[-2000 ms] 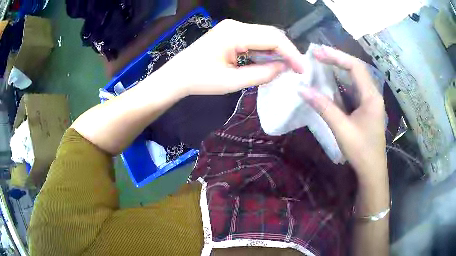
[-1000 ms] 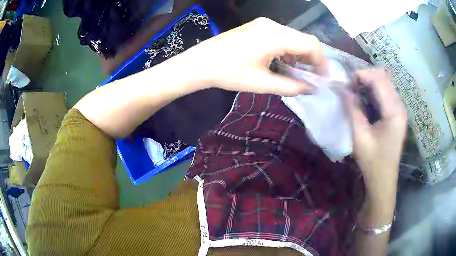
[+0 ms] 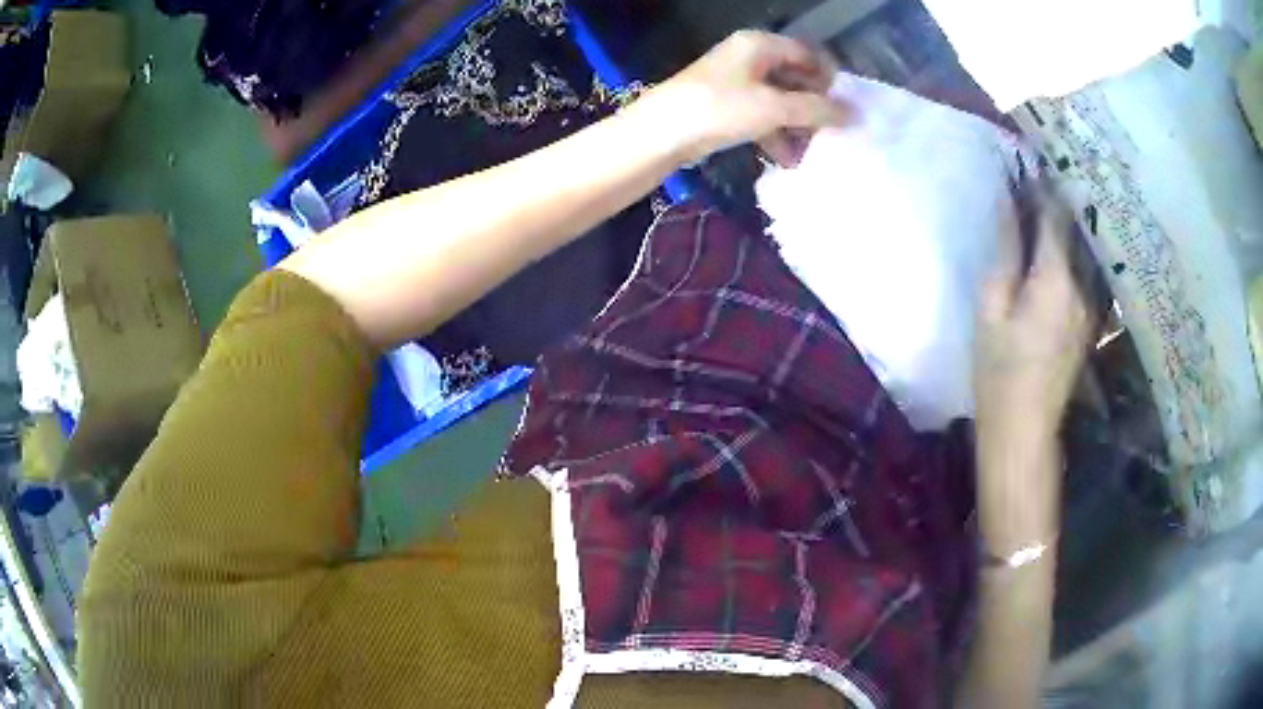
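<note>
A white fabric piece (image 3: 893, 236) is spread between my two hands, above the far part of the red plaid apron (image 3: 720, 402). My left hand (image 3: 769, 97) holds its upper left corner between thumb and fingers. My right hand (image 3: 1032, 312) is blurred at the fabric's right edge and grips it there; its fingertips are partly hidden. Whether the fabric is one layer or several, I cannot tell.
A blue crate (image 3: 464, 409) with black garments (image 3: 533, 298) with lacy trim stands left of my lap. Cardboard boxes (image 3: 132, 326) stand at the far left. A pale machine table edge (image 3: 1143, 305) with printed marks runs along the right, with white material (image 3: 1053, 42) on top.
My hands have moved apart, the left up and to the left. The white fabric, bunched before, is now opened out flat between them. The view has shifted slightly.
</note>
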